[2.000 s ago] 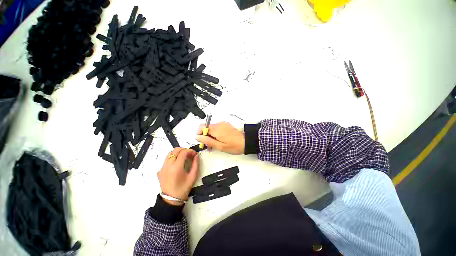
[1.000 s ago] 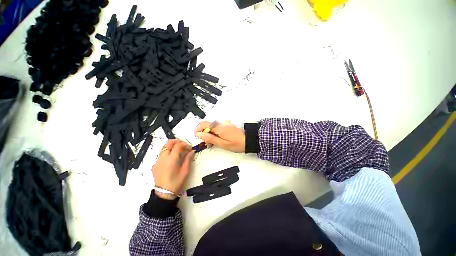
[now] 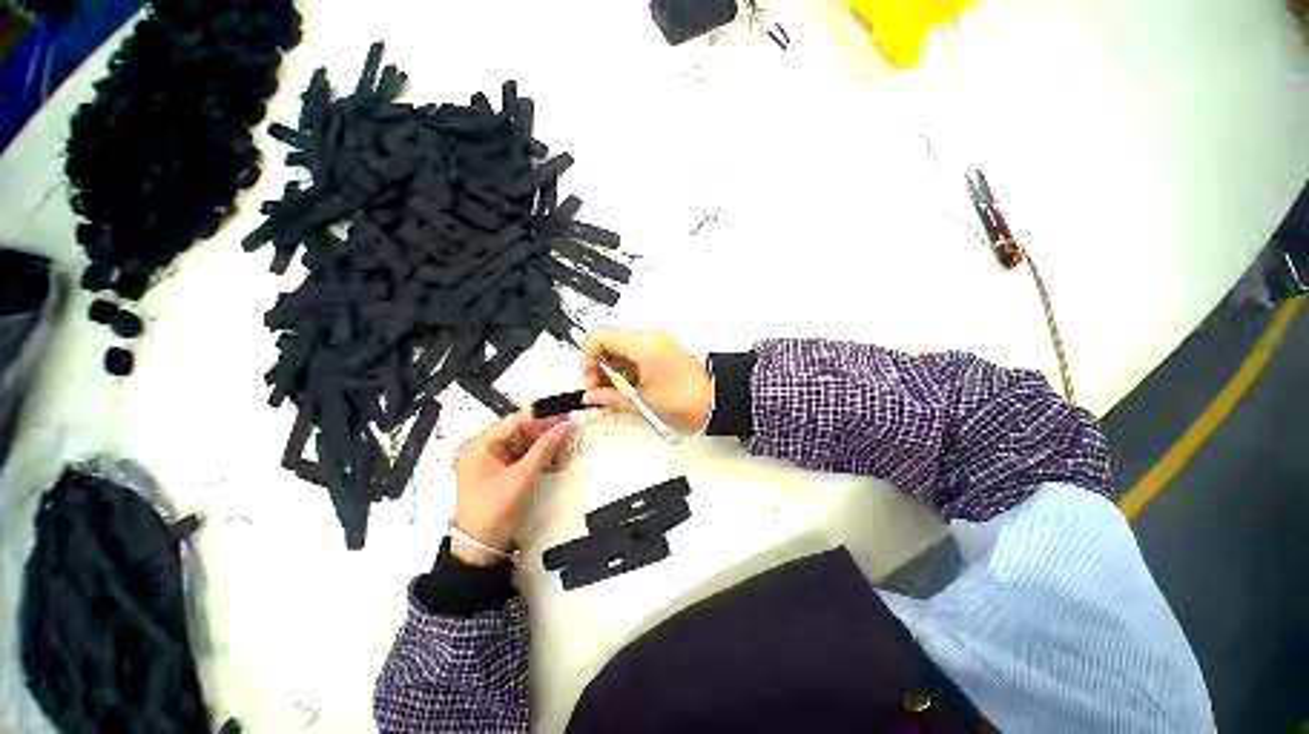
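Note:
My left hand [image 3: 498, 480] holds one end of a black fabric tab [image 3: 559, 404] between thumb and fingers. My right hand [image 3: 653, 382] touches the tab's other end with its fingertips and holds a slim hand tool [image 3: 633, 397] with a yellow part and a pale shaft pointing down to the right. The tool's tip is not on the tab. Several set-aside tabs [image 3: 620, 532] lie side by side near the apron, some with a small pale slot. A large heap of fabric tabs [image 3: 431, 244] lies beyond my left hand.
A pile of short black pieces [image 3: 172, 129] is at far left, with plastic bags [image 3: 108, 602] below it. Red-handled snips [image 3: 993, 224] lie at right on a tether cord [image 3: 1049, 323]. A small black box [image 3: 692, 16] and a yellow object [image 3: 909, 25] are at the top.
The tool has swung round in my right hand, so its pale shaft now points down to the right, away from the tab. The tab is still between my hands. The view has shifted slightly.

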